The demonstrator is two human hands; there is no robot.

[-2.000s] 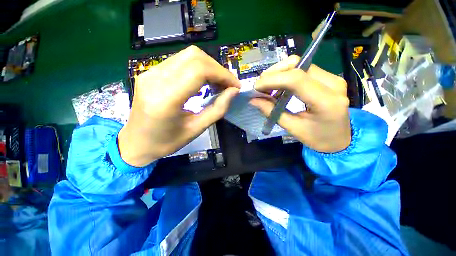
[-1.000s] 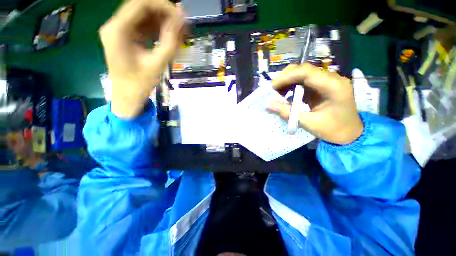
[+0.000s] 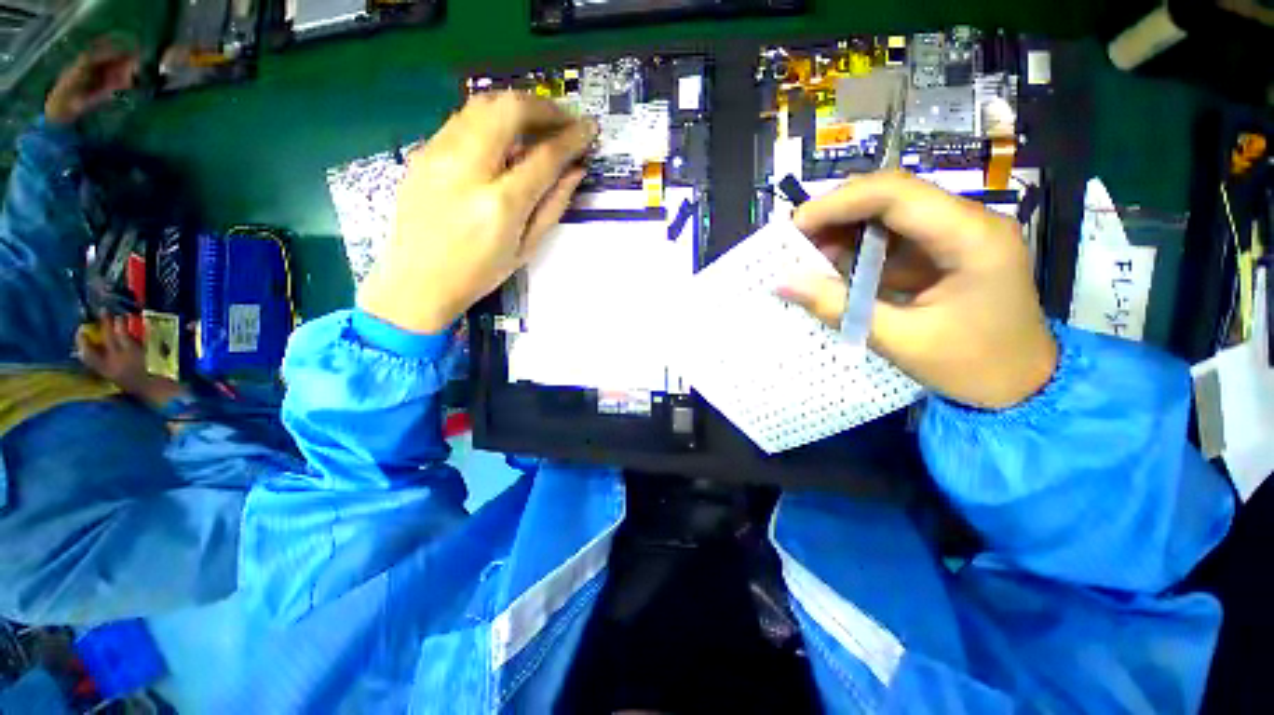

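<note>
Two opened tablets lie side by side on a black tray (image 3: pixel 727 461). The left tablet (image 3: pixel 601 300) shows a large white plate below its board. My left hand (image 3: pixel 482 203) is over its upper left part, fingertips together at the board; whether they hold a small piece cannot be seen. My right hand (image 3: pixel 943 286) holds a white sticker sheet (image 3: pixel 796 356) with rows of tiny pieces by its upper edge, and also silver tweezers (image 3: pixel 869 266) pointing up. The sheet and hand cover much of the right tablet (image 3: pixel 873 112).
A crinkled silver sheet (image 3: pixel 366 210) lies left of the tray. A paper with handwriting (image 3: pixel 1114 286) lies at right. More tablets (image 3: pixel 335 14) are at the back. A blue pouch (image 3: pixel 245 305) and a coworker's hands and sleeves (image 3: pixel 70 252) are at left.
My left hand was at the sheet, rose away to the left, and is now down over the left tablet's board. The sheet stays in my right hand. The view has shifted.
</note>
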